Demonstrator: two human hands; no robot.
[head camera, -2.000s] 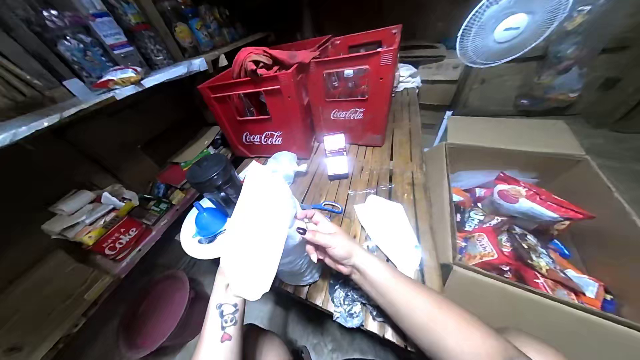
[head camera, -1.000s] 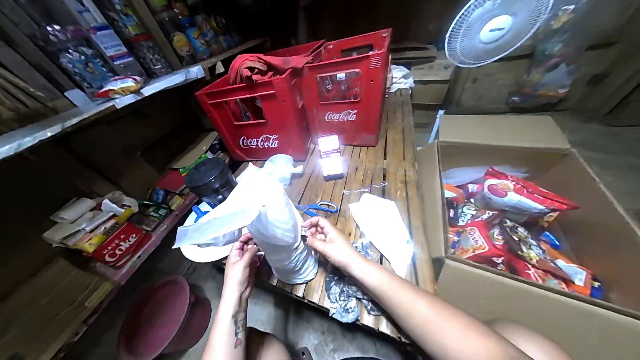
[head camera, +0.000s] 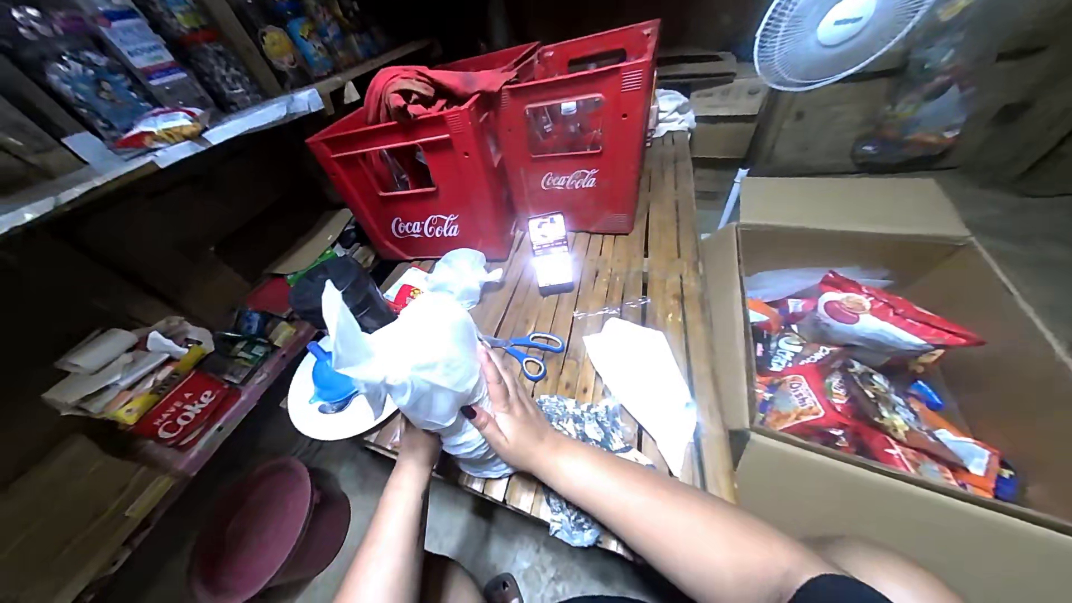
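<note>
A white plastic bag (head camera: 435, 352), bulging and gathered at its top left, stands at the near left edge of the bamboo-slat table (head camera: 662, 226). My right hand (head camera: 507, 410) lies against its right side, fingers spread upward. My left hand (head camera: 419, 444) is at its lower left, its fingers mostly hidden by the bag. Blue-handled scissors (head camera: 532, 347) lie just beyond my right hand, their blades partly hidden. A folded white plastic sheet (head camera: 645, 385) lies to the right, and crumpled patterned plastic (head camera: 586, 419) is beside my right wrist.
Two red Coca-Cola crates (head camera: 444, 193) stand at the back of the table, with a lit lamp (head camera: 553, 260) before them. An open carton (head camera: 871, 494) of snack packs is at right. A plate (head camera: 314, 419) with a blue funnel (head camera: 331, 377) is at left, above a maroon basin (head camera: 260, 536).
The loose white plastic that stood up and then spread leftward is now gathered at the bag's top. My right hand has moved onto the bag's side, and my left hand is lower, partly behind it.
</note>
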